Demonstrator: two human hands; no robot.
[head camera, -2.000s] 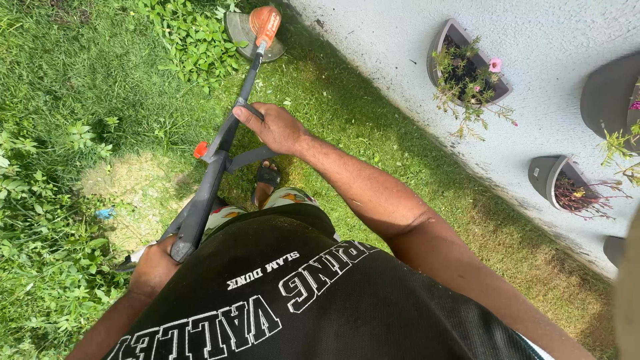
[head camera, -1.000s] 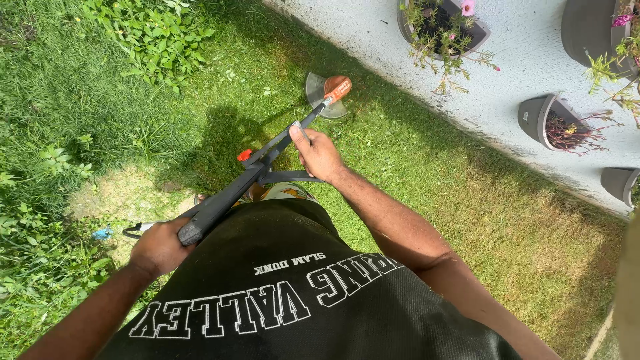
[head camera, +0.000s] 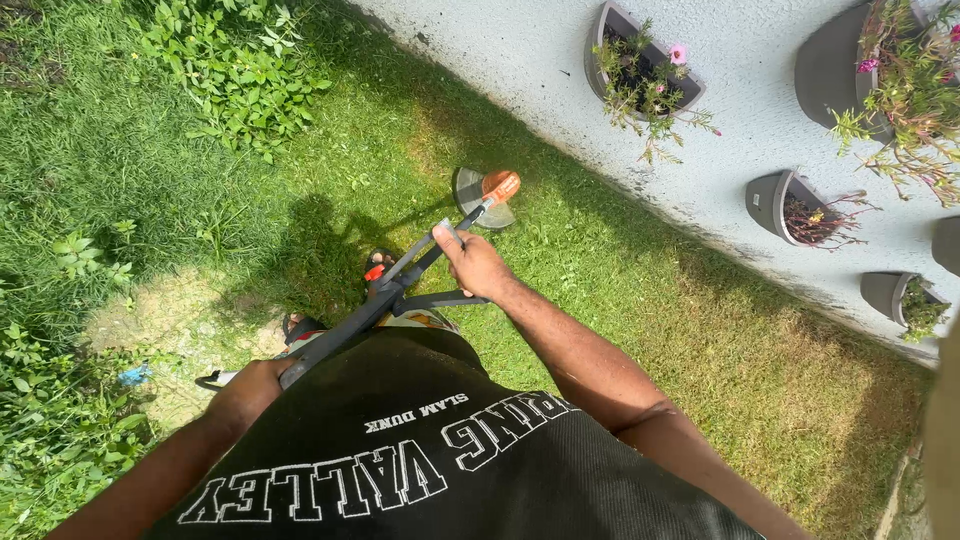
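Note:
My right hand [head camera: 480, 262] is closed on the front handle of a string trimmer [head camera: 341, 334], its thumb up on the grey bar. My left hand [head camera: 251, 390] grips the trimmer's rear end by my waist; its fingers are mostly hidden. The dark shaft slants up and right to an orange trimmer head [head camera: 501, 186] over short grass near the wall's foot. A rounded guard [head camera: 469, 187] surrounds part of the head; the cutting line cannot be made out. A red part [head camera: 374, 272] sits beside the shaft.
A white textured wall [head camera: 525, 82] runs diagonally on the right, bearing several grey planters [head camera: 765, 206]. Leafy weeds [head camera: 232, 75] stand at upper left. My sandaled feet [head camera: 379, 261] are beneath the trimmer. A blue scrap [head camera: 135, 375] lies at left.
The trimmer head has swung from the leafy patch at the top to the right, along the wall's foot, and come nearer my feet. Both hands have stayed on the trimmer.

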